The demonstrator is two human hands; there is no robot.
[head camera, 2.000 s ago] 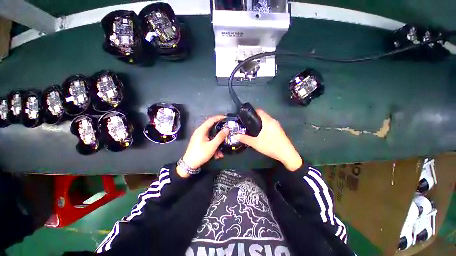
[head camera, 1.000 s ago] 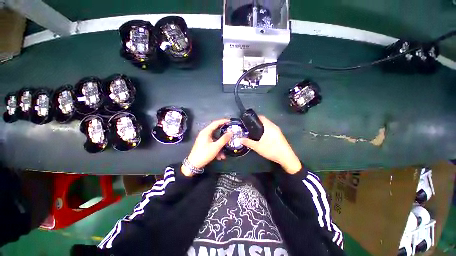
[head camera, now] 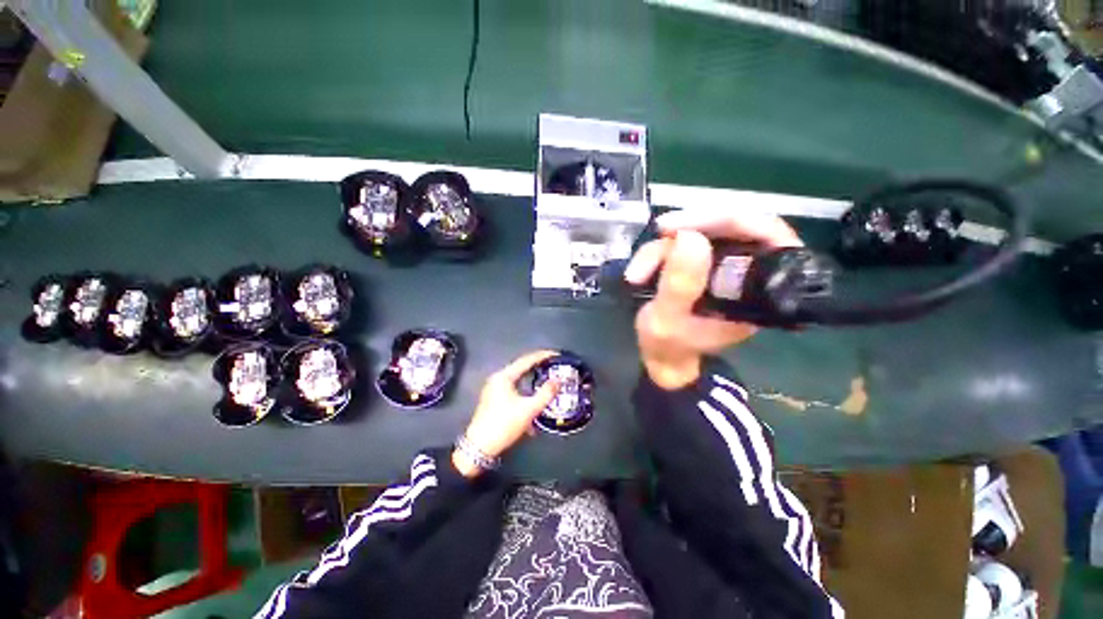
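Observation:
My right hand (head camera: 696, 284) holds the black electric screwdriver (head camera: 768, 284) raised at the right of the screw feeder (head camera: 592, 242), its front end towards the feeder's lower part. The bit's tip is too small to make out. The cord (head camera: 943, 308) loops off to the right. My left hand (head camera: 502, 414) holds the side of a round black housing (head camera: 564, 393) with a silvery-white centre, which lies on the dark green bench in front of me.
Several similar housings (head camera: 189, 312) stand in rows at the left, with one (head camera: 420, 366) nearer my left hand. Two more (head camera: 376, 214) stand behind, and dark parts (head camera: 910, 227) lie by the pale rail at the right. A red stool (head camera: 103, 550) is at lower left.
My right hand has left the housing and lifted the screwdriver up and right beside the feeder. My left hand stays on the housing. The view has tilted, showing more beyond the bench.

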